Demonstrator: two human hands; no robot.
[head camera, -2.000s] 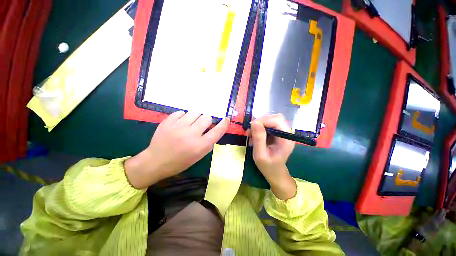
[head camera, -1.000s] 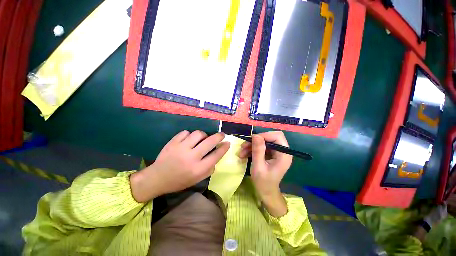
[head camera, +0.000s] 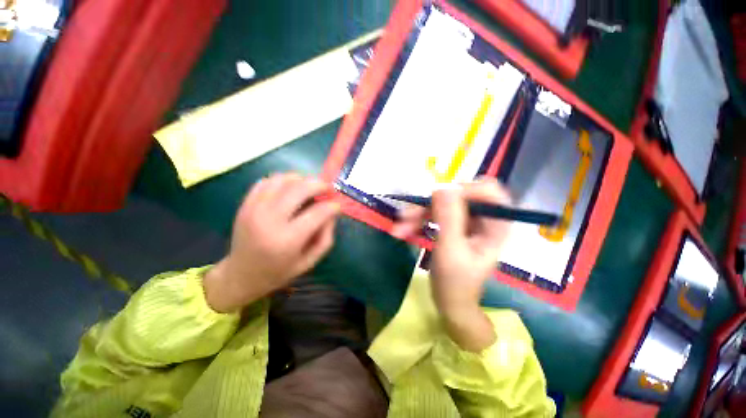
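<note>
My right hand (head camera: 466, 253) holds the black tweezers (head camera: 517, 214) like a pen, slightly blurred. Their thin tip points left over the lower edge of the left display module (head camera: 409, 114). My left hand (head camera: 282, 233) has thumb and fingers together at the lower left corner of the red foam tray (head camera: 601, 220); whether they hold anything cannot be told. The right display module (head camera: 532, 163) lies beside the left one, with an orange flex cable (head camera: 579, 184). The pale yellow liner strip (head camera: 405, 314) hangs below the tray, partly behind my right hand.
A spare cream liner sheet (head camera: 262, 114) lies left of the tray on the green mat, near a white scrap (head camera: 245, 69). Stacked red foam trays (head camera: 135, 98) stand at far left. More trays with modules lie right, one (head camera: 617, 347) at the lower right.
The view has turned, so the tray looks tilted. My hands have moved from the liner strip up to the left module's lower edge, my left hand at its corner. The tweezers remain in my right hand.
</note>
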